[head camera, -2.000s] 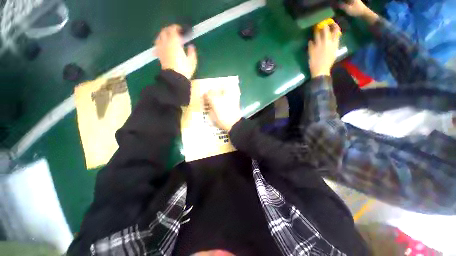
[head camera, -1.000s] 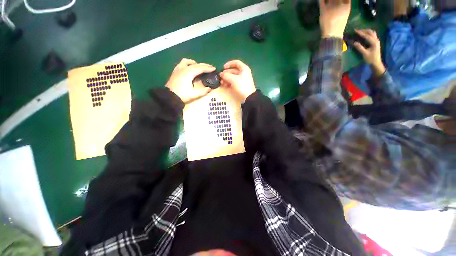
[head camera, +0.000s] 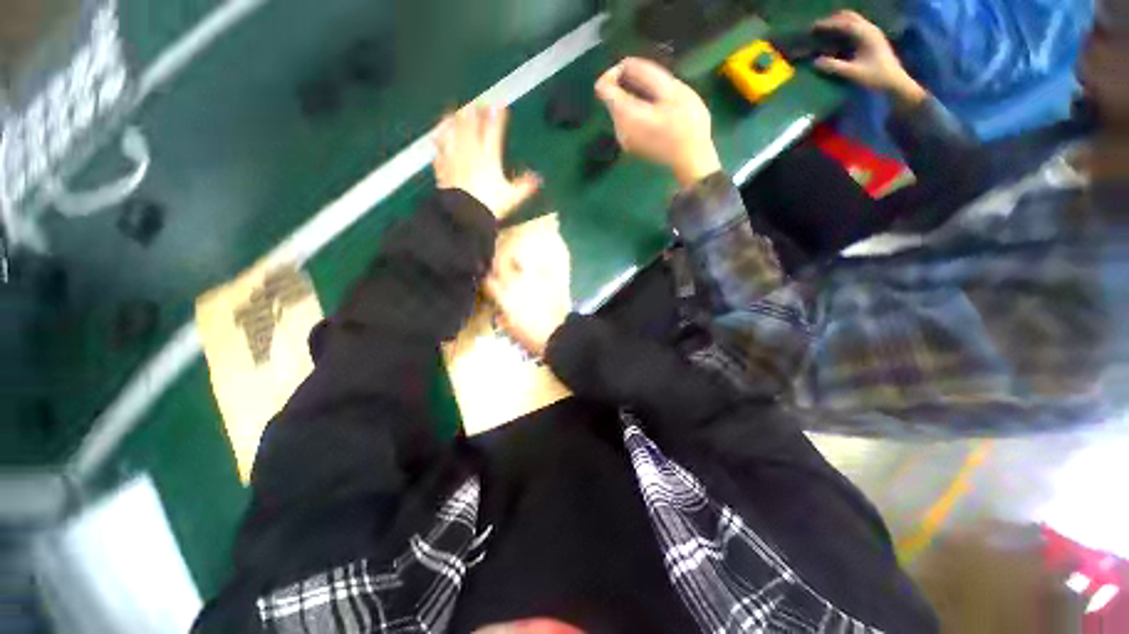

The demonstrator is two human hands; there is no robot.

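Observation:
My left hand (head camera: 480,161) is at the pale rail, fingers spread, with nothing seen in it. My right hand (head camera: 532,282) lies over the upper part of the tan backing sheet (head camera: 510,386) in front of me. It is blurred, and its fingertips cover part of the dark pads; whether it holds a pad cannot be told. A second backing sheet (head camera: 235,359) with a cluster of dark pads lies to the left of my left sleeve.
A pale rail (head camera: 359,198) crosses the green bench. Blurred round black parts (head camera: 141,219) lie beyond it. A neighbour's hand (head camera: 662,121) is near right, beside a yellow button box (head camera: 756,72). A white sheet (head camera: 130,557) lies lower left.
My hands have parted. The black part they held is no longer seen in them. My left hand is at the rail, my right hand on the sheet. The neighbour's near hand has moved left.

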